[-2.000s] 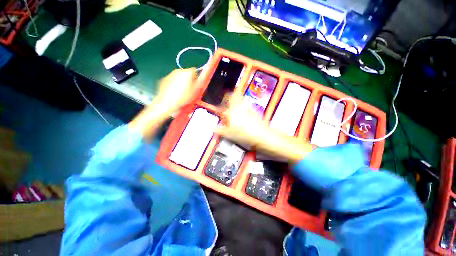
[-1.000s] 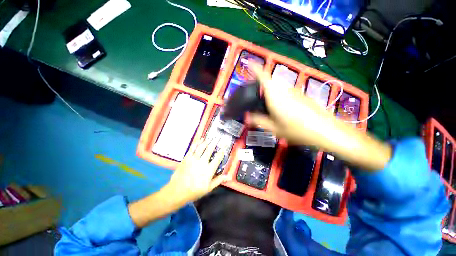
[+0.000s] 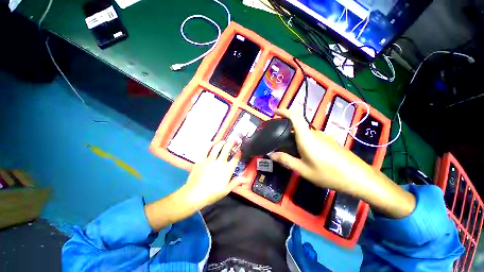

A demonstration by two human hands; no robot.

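Observation:
The orange-red tray [image 3: 165,139] holds two rows of smartphones in front of me. My right hand [image 3: 313,151] grips the black handheld scanner [image 3: 269,136], its head over the second phone of the near row. That back-side-up phone [image 3: 245,125] is partly hidden by the scanner and my left hand. My left hand [image 3: 212,172] lies at this phone, fingers spread on its lower part and the tray edge; whether it grips the phone is not clear. To its left is a white-screen phone [image 3: 199,126]. To its right is a dark phone back [image 3: 271,183] with white stickers.
A white cable [image 3: 201,62] lies on the green bench [image 3: 143,50], its plug left of the tray. A loose black phone [image 3: 105,24] is at the back left. The monitor [image 3: 339,18] stands behind tangled cables. A second orange-red tray [image 3: 444,159] is at the right.
My left hand moved from the tray's upper left to the near-row phone. My right hand now holds the scanner over it. The camera view shifted slightly, and the scanner looks sharper.

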